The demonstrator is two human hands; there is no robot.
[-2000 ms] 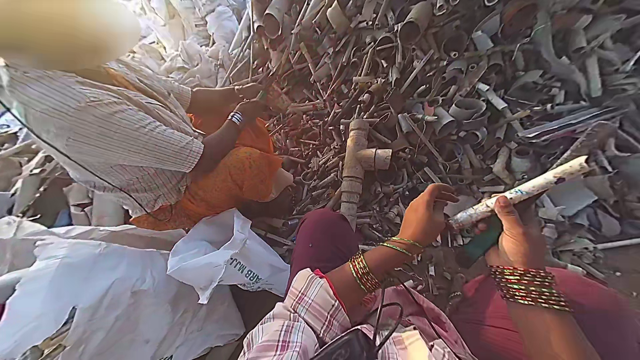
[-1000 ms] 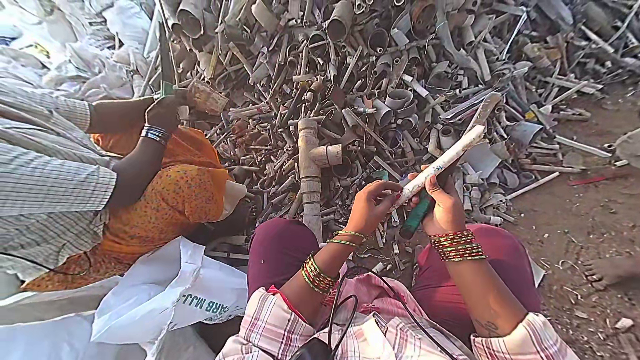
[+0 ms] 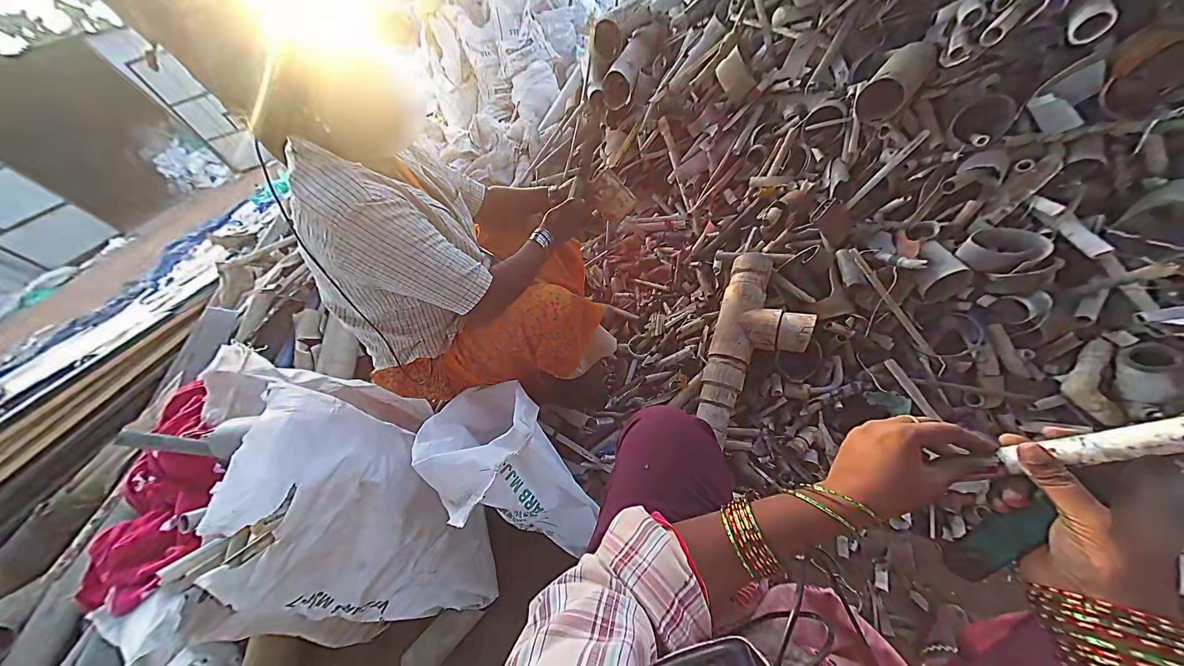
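A white, speckled plastic pipe (image 3: 1110, 446) runs out of the right edge of the view. My right hand (image 3: 1078, 518) grips it, with the thumb along its top, and a dark green object (image 3: 1004, 536) shows beneath that hand; what it is I cannot tell. The fingers of my left hand (image 3: 911, 462) are pinched at the pipe's near end; whether they grip the pipe itself or a bit at its tip is unclear. Beyond my knee, a beige pipe tee fitting (image 3: 740, 338) lies on the heap of scrap pipes (image 3: 897, 176).
A co-worker (image 3: 398, 250) in a striped shirt sits at the left, holding a pipe piece (image 3: 610, 196) and a long dark tool. White sacks bearing print (image 3: 351, 518) and a red cloth (image 3: 166, 490) lie at the lower left, beside long pipes. More white bags are piled behind.
The view has swung left, so my hands now sit at the right edge. The pipe stays in my right hand, with my left hand at its end.
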